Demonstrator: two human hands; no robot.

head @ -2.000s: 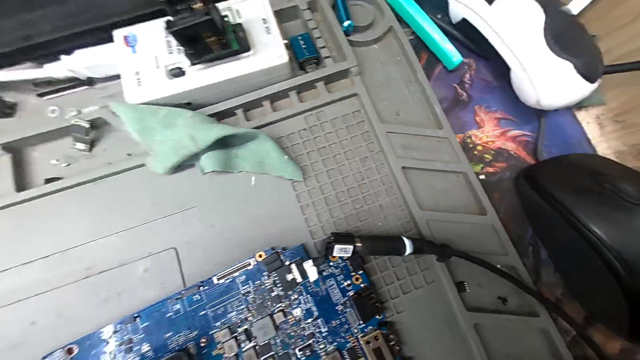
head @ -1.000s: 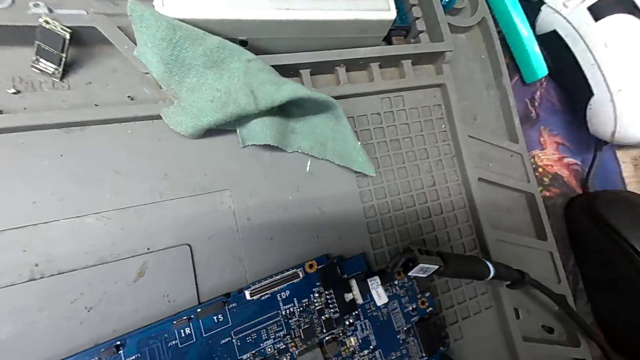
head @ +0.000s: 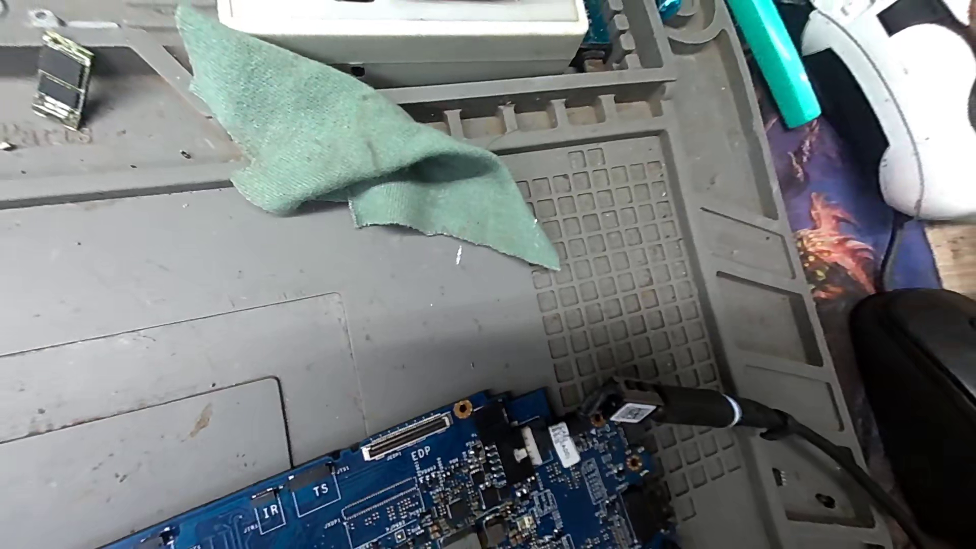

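Neither my left hand nor my right hand shows in the head view. A blue laptop motherboard (head: 427,488) lies at the bottom, its lower part cut off by the frame edge. A black cable plug (head: 686,406) with a pale ring meets the board's upper right corner, and its cable runs off to the lower right. Above the board, a crumpled green cloth (head: 328,130) rests on the grey repair mat (head: 427,305), its right tip over the mat's grid of small squares.
A white box (head: 457,46) stands behind the cloth. A small circuit module (head: 62,80) lies in the upper left tray. To the right are a teal bar-shaped object (head: 778,61), a white device (head: 923,122), a black rounded object (head: 915,396) and a patterned pad (head: 831,244).
The view has moved closer to the mat and board. Cloth, plug and board show no plain movement of their own.
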